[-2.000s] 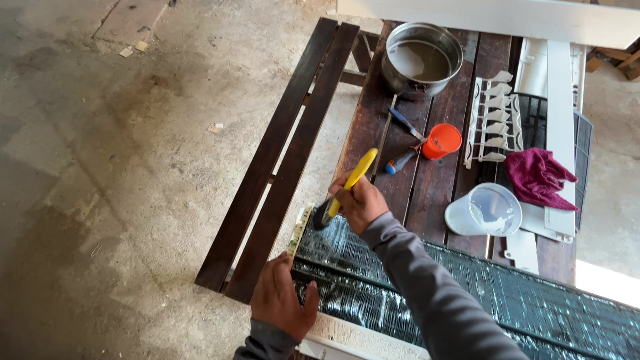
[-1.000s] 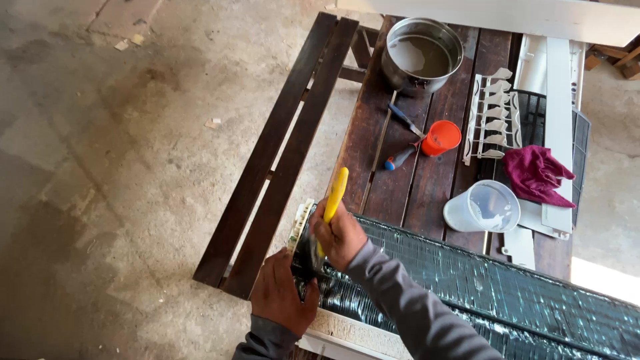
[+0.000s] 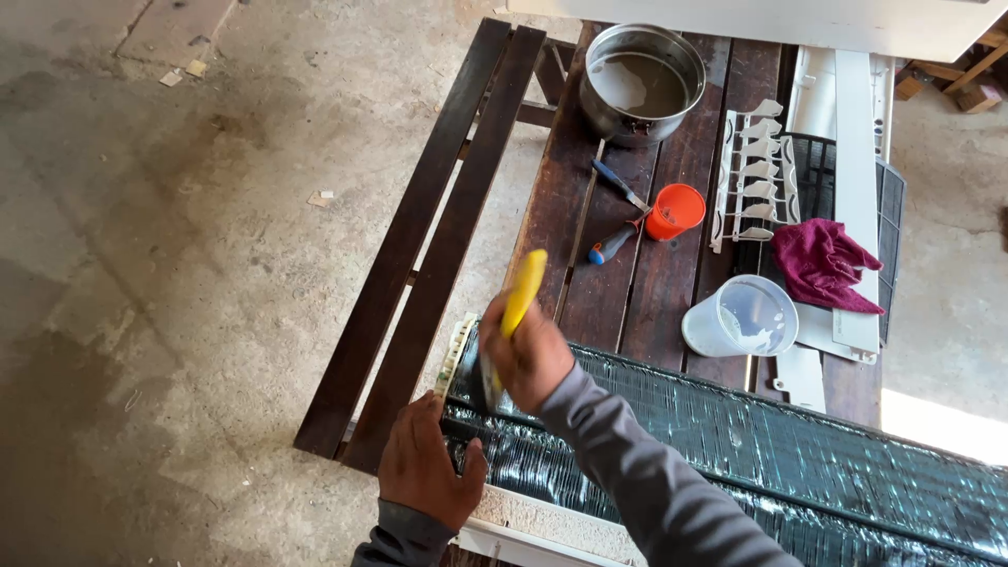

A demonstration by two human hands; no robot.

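My right hand (image 3: 529, 358) grips a paintbrush by its yellow handle (image 3: 524, 293); the brush's dark, blurred head is down on the wet finned coil of an air conditioner (image 3: 709, 425), near its left end. My left hand (image 3: 429, 465) rests on the near left corner of the coil, beside its pale end piece (image 3: 455, 356), thumb apart from the fingers. Beyond the coil stand a clear plastic tub (image 3: 740, 316) with whitish liquid and an orange cup (image 3: 676, 211). Two tools with blue-and-grey handles (image 3: 618, 183) lie by the cup.
On the wooden slatted table (image 3: 598, 299) stand a steel pot (image 3: 642, 83) of cloudy liquid, a white louver frame (image 3: 760, 177), a maroon cloth (image 3: 825, 266), dark mesh filters (image 3: 890, 236) and white plastic panels (image 3: 857, 157). A wooden bench (image 3: 441, 228) runs along the left.
The brush, tilted over the coil's left end two seconds ago, is now more upright and a little nearer to me. My left hand stays at the corner.
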